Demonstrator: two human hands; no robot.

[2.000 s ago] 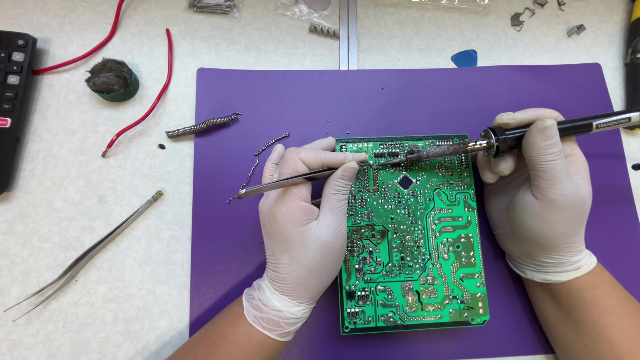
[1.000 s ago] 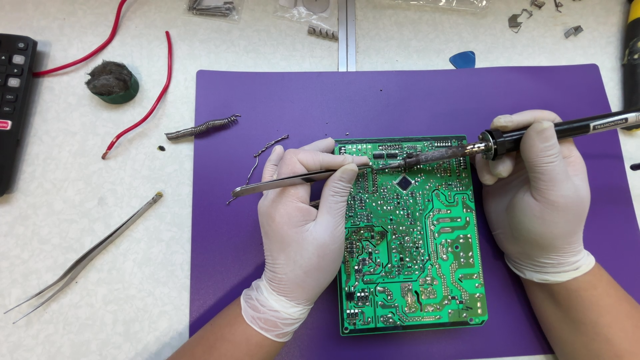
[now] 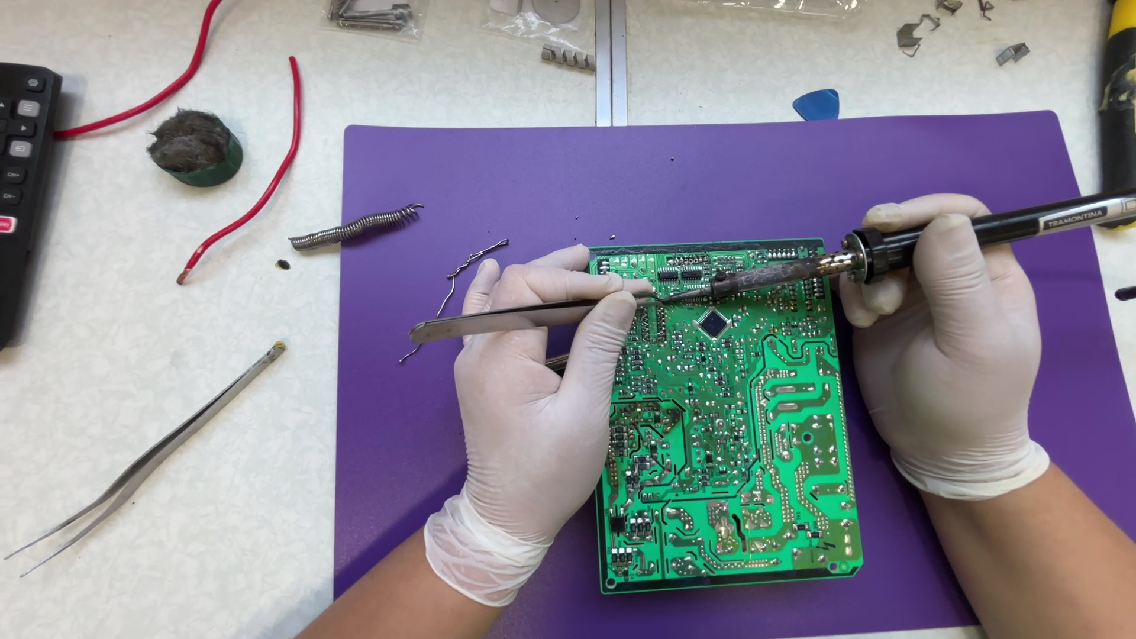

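Note:
A green printed circuit board (image 3: 737,426) lies on a purple mat (image 3: 497,177). My left hand (image 3: 541,382), in a white glove, pinches metal tweezers (image 3: 497,319) between thumb and fingers over the board's upper left part. In my gloved right hand (image 3: 954,337) is a Tramontina soldering iron (image 3: 985,232), held by its black handle and pointing left. Its tip meets or nearly meets the tweezers' tips, just above a square black chip (image 3: 713,323); whether they touch cannot be told. Beside my left hand lie a thin twisted solder wire (image 3: 451,288) and a solder coil (image 3: 355,228).
On the pale table at left are other tweezers (image 3: 151,457), a red wire (image 3: 282,177), a green tin with steel wool (image 3: 195,146) and a black remote control (image 3: 22,186). A blue pick (image 3: 816,105), plastic bags (image 3: 373,16) and metal scraps (image 3: 1012,53) lie beyond the mat.

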